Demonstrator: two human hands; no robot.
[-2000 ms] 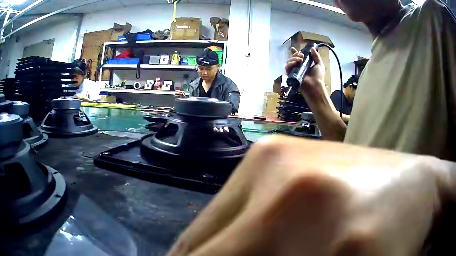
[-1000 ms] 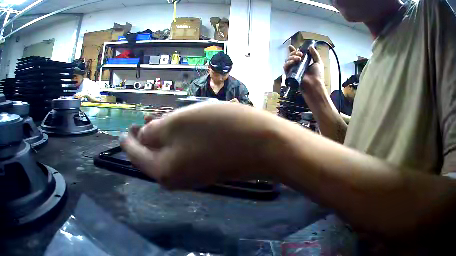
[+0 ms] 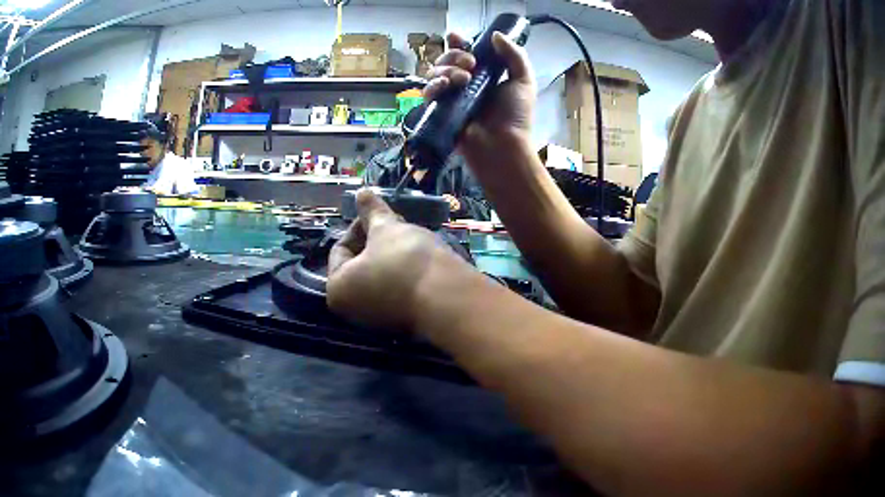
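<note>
A black loudspeaker driver sits rim down on a flat black front panel, its grey magnet on top. My right hand grips the black electric screwdriver above the driver, tilted, its thin bit pointing down-left at the magnet's upper edge. My left hand is in front of the driver and hides much of it. Its thumb and fingertips are pinched together at the magnet, close to the bit. Anything between them is too small to see.
Finished-looking spare drivers stand at left, before tall stacked black panels. A clear plastic bag lies at the near edge. A beige-shirted torso fills the right. Another person sits behind the driver.
My right hand has brought the screwdriver left and over the driver. My left hand has gone from close to the camera to the magnet, its fingertips now together there. The torso has leaned in.
</note>
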